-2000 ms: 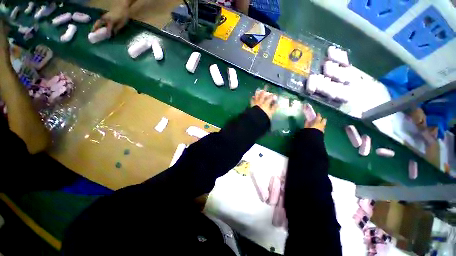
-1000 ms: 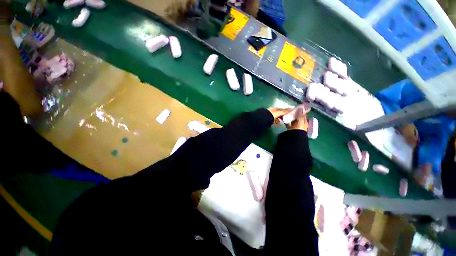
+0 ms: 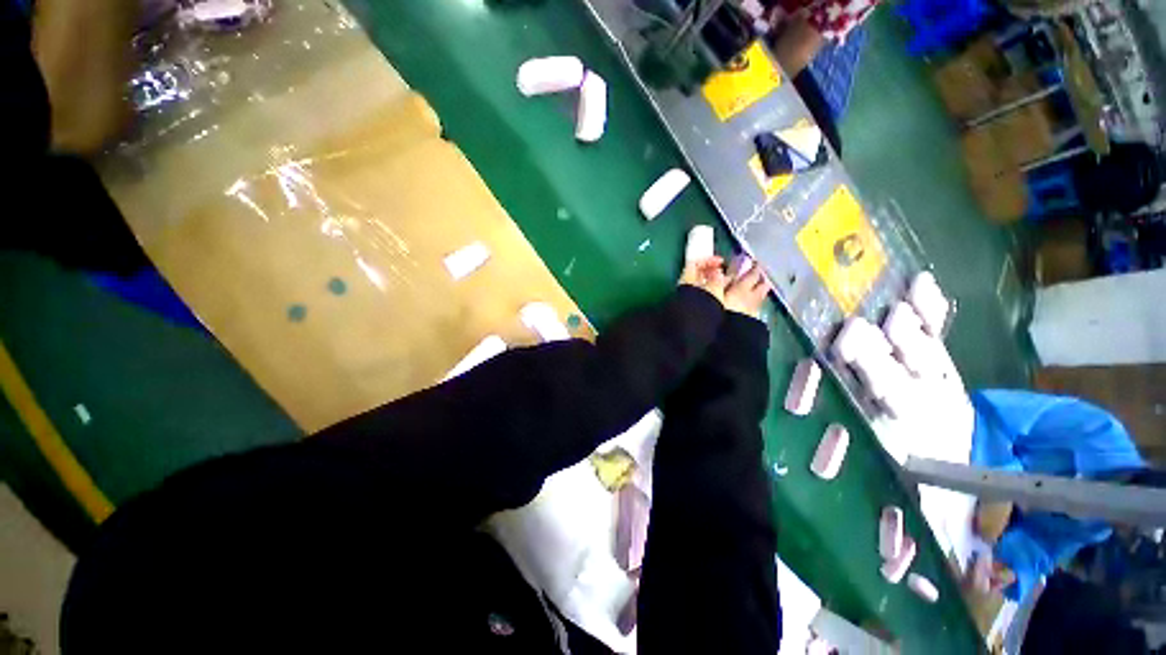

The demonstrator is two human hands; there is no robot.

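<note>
My left hand is over the green belt, with its fingers at the lower end of a pale pink housing. Whether it grips the housing is too small to tell. My right hand is close beside it at the belt's far edge, with its fingers around another pink housing, partly hidden by them. Other oblong housings lie on the belt, one beyond my left hand and two to the right of my right hand.
A grey ledge with yellow labels and a dark phone-like object borders the belt. Grouped housings lie on its right. Nearer me are a tan cover with white pieces and a white sheet with pink housings. A person in blue is at right.
The view has turned and shifted. My hands have left the housing they held together and moved left along the belt to two others. Two housings now lie to their right.
</note>
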